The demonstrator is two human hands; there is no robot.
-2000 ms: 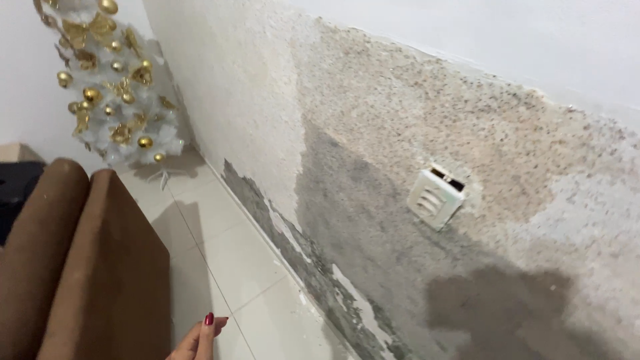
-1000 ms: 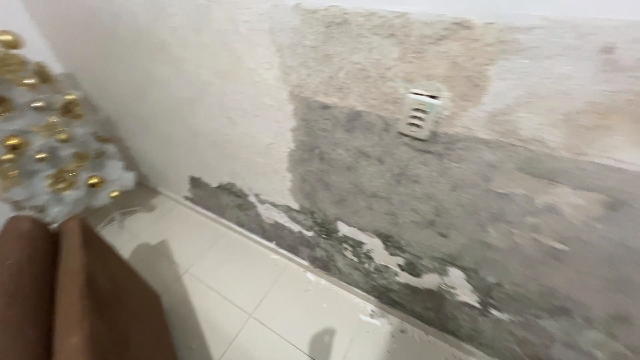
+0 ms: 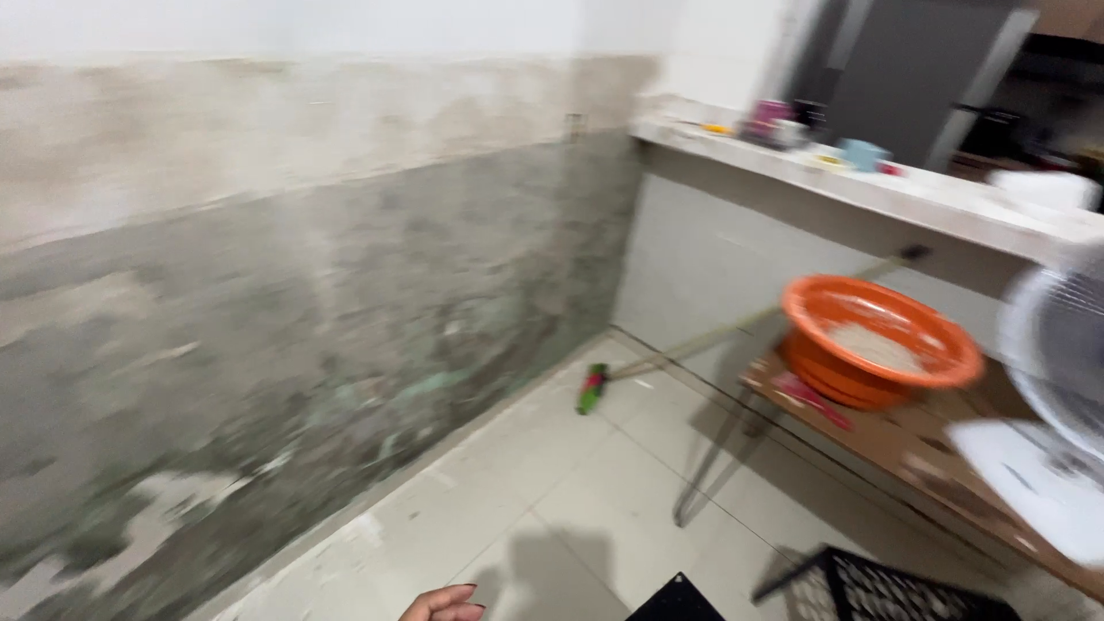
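My left hand (image 3: 444, 604) shows only in part at the bottom edge, left of the middle, its dark-nailed fingers loosely extended over the tiled floor with nothing seen in them. My right hand is out of view. Left of my hand runs a damp, peeling wall (image 3: 345, 259), grey below and beige above. Ahead, a broom (image 3: 592, 388) with a green and red head rests on the floor, its pole slanting up behind an orange plastic basin (image 3: 862, 345). Pale powdery material (image 3: 875, 347) lies in the basin, which stands on a brown wooden table (image 3: 906, 457).
A fan (image 3: 1065, 345) with a white base stands on the table's right part. A counter (image 3: 819, 177) holds cups and small items. A black perforated crate (image 3: 914, 586) and a black flat object (image 3: 677, 599) are at the bottom. Thin metal table legs (image 3: 711, 461) reach the floor.
The view has swung far right, from the decorated white tree and brown furniture to the basin, table and counter. My left hand, out of view one second ago, shows again.
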